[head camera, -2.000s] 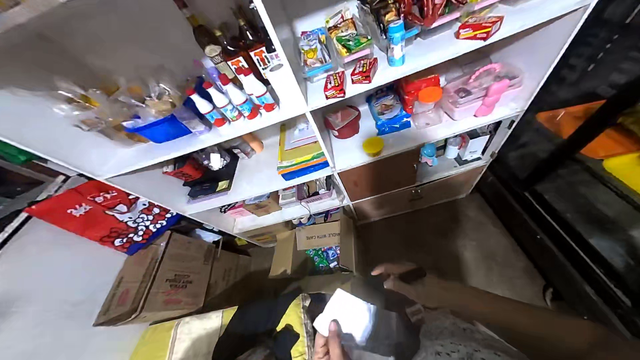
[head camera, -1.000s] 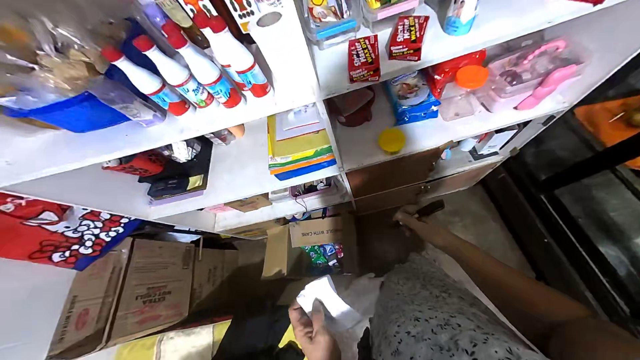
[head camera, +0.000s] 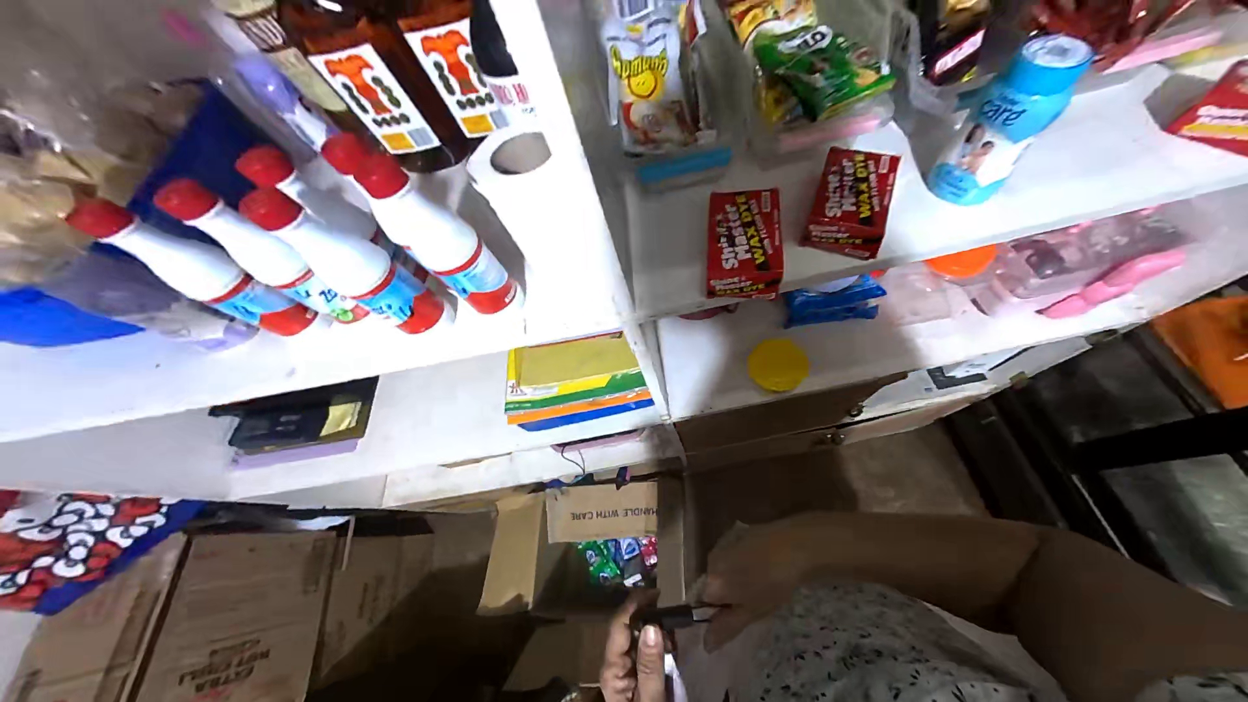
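Observation:
Low in the view, my left hand (head camera: 636, 655) has its thumb and fingers closed on a short dark slim object (head camera: 667, 615), whose exact kind I cannot tell. Part of a white item (head camera: 673, 677) shows beneath that thumb. My right hand (head camera: 729, 597) is just to the right, its fingertips by the thin end of the dark object; whether they grip it cannot be told. Beyond both hands stands an open cardboard box (head camera: 509, 556) with green, blue and red packets (head camera: 616, 561) inside. The patterned grey cloth of my clothing (head camera: 858, 643) is below my right forearm.
White shelves (head camera: 439, 363) ahead carry red-capped bottles (head camera: 322, 253), brown bottles (head camera: 390, 88), a paper roll (head camera: 522, 166), red wax dye boxes (head camera: 745, 244), folders (head camera: 580, 380) and a yellow lid (head camera: 778, 365). Cardboard boxes (head camera: 239, 604) stand at lower left; a dark metal frame (head camera: 1160, 439) is at right.
My right hand has come in toward my left hand, and the dark object now lies between them. The white item is mostly out of sight. The view has moved closer to the shelves.

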